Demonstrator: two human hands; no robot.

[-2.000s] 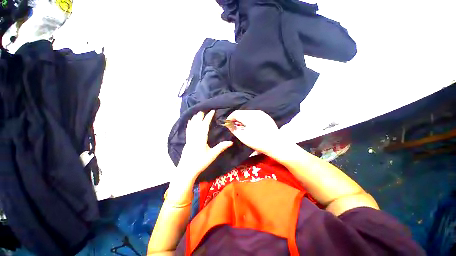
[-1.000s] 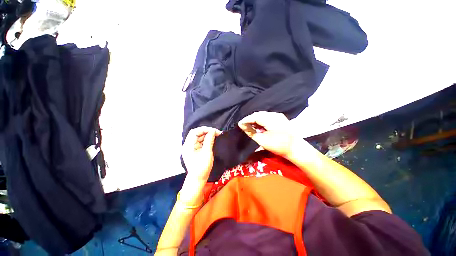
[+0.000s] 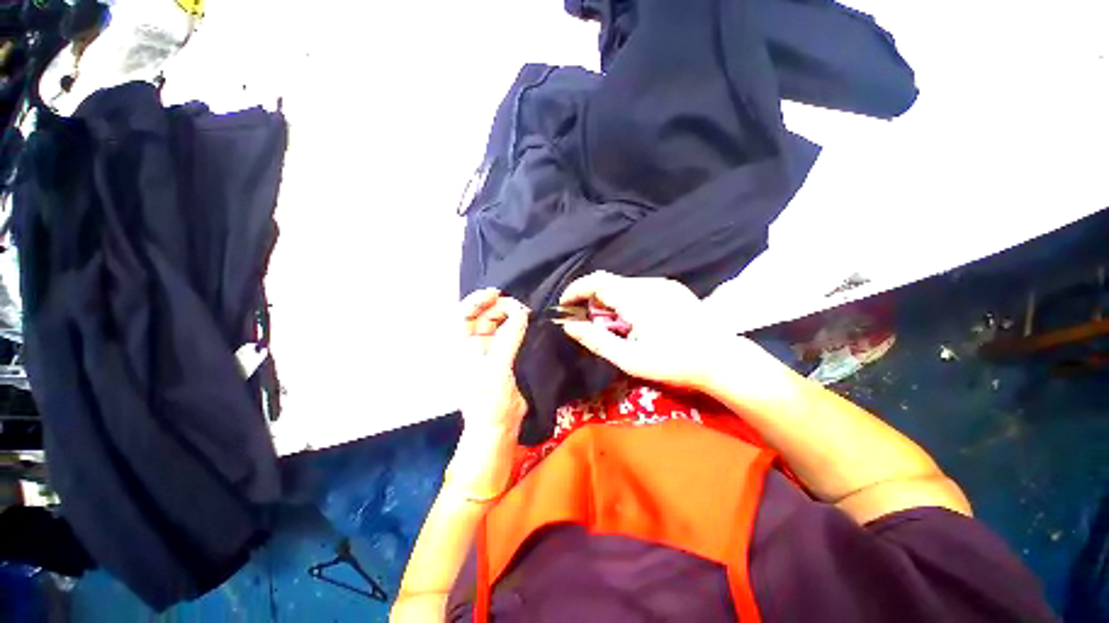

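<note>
The navy garment (image 3: pixel 681 134) lies bunched on the white table and hangs over its front edge between my hands. One sleeve (image 3: pixel 839 61) reaches to the upper right. My left hand (image 3: pixel 493 347) is closed, fingertips pinching the garment's edge. My right hand (image 3: pixel 645 323) is just right of it and holds small thread snips (image 3: pixel 586 319); their pointed metallic tips face left, towards my left fingertips. The snips' handle is mostly hidden in the fingers. I cannot see whether a thread lies between the tips.
A dark garment pile (image 3: pixel 152 316) hangs over the table edge at left, with a small white tag (image 3: pixel 251 359). A clear plastic bag (image 3: pixel 134 49) lies at the upper left. The white table (image 3: pixel 377 243) ends above a blue floor (image 3: pixel 936 426). A dark hanger (image 3: pixel 349 570) lies on the floor.
My left hand went from spread fingers to pinching the cloth edge. The snips' tips, less visible a second ago, now point out of my right hand. The whole view has shifted slightly.
</note>
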